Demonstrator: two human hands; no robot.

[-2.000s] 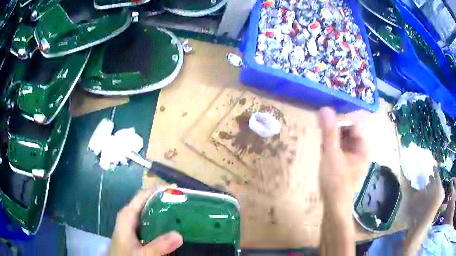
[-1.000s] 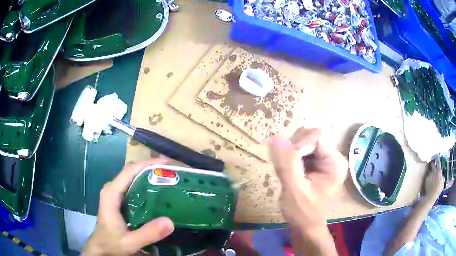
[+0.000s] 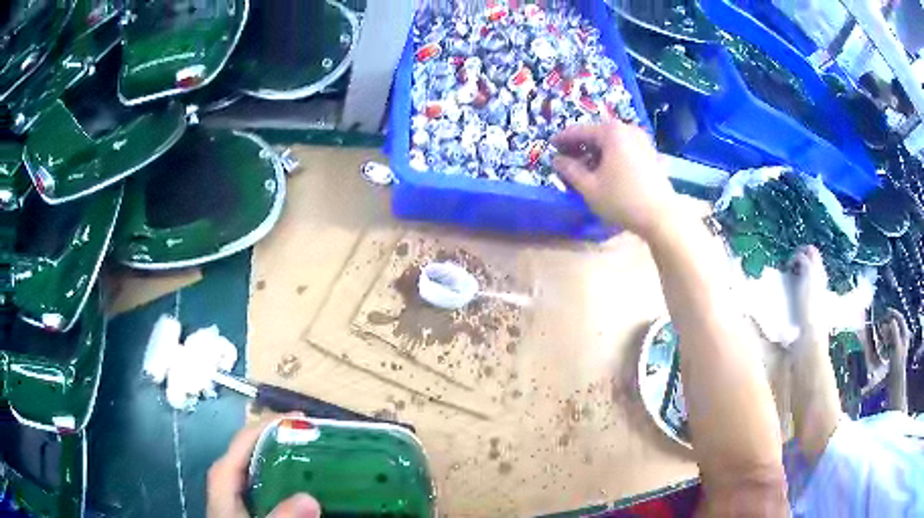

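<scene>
My left hand (image 3: 239,478) holds a glossy green shell (image 3: 344,470) at the bottom edge of the view. A red-orange lamp piece (image 3: 297,427) sits at the shell's upper left corner. My right hand (image 3: 608,172) is over the front right of the blue parts bin (image 3: 496,207), heaped with silver and red lamp pieces. Its fingertips are drawn together; whether they pinch a piece is too small to tell. The white glue cup (image 3: 447,285) stands on stained cardboard, with a pale glue stick (image 3: 504,296) resting in it.
A padded hammer (image 3: 238,383) lies at left, its grip passing behind the held shell. Stacked green shells (image 3: 61,253) fill the left side. Another shell (image 3: 661,379) is partly behind my right forearm. A coworker's arm (image 3: 814,354) and a green shell with white wrap (image 3: 785,228) are at right.
My right hand has moved from above the cardboard up to the bin. The stick now rests in the cup. The held shell sits lower in view, and the camera view has shifted.
</scene>
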